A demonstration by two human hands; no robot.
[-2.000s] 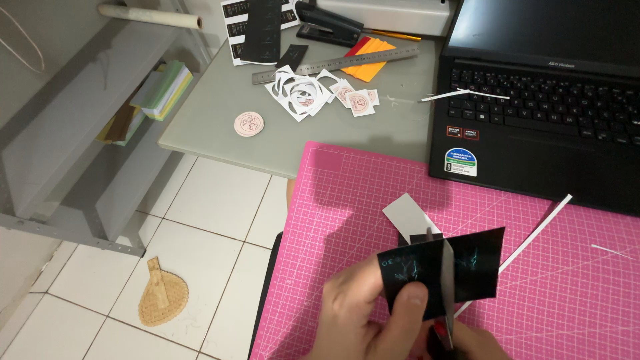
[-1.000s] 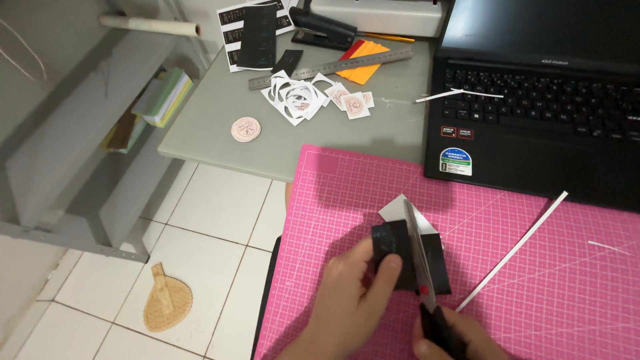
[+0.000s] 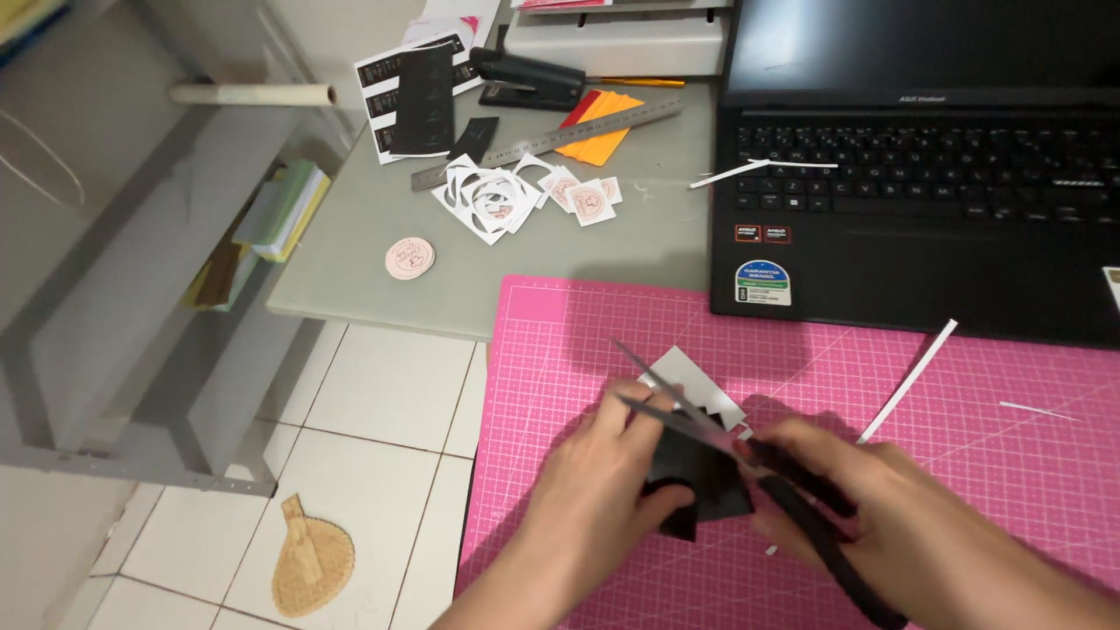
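My right hand (image 3: 840,499) holds black-handled scissors (image 3: 700,424), their blades apart and pointing up and left over my left hand (image 3: 617,472). The left hand rests at black printed pieces of card (image 3: 709,481) on the pink cutting mat (image 3: 542,367); its fingers curve around them, and whether it grips one is unclear. A white piece of paper (image 3: 691,385) lies just beyond the black pieces, partly under the fingers and blades. To the right, a thin white paper strip (image 3: 910,381) lies on the mat.
A black laptop (image 3: 901,254) stands behind the mat with thin paper scraps on its keys. Farther left on the grey table are a steel ruler (image 3: 560,140), a black stapler (image 3: 529,79), white cut-out paper (image 3: 490,201), round tags (image 3: 410,259) and black printed sheets (image 3: 424,101). A metal shelf (image 3: 175,306) stands left.
Two seconds ago the left hand held a black card up between the scissor blades; one second ago the scissors were cutting it. Now the blades are apart above the left hand, which is lower over the black pieces.
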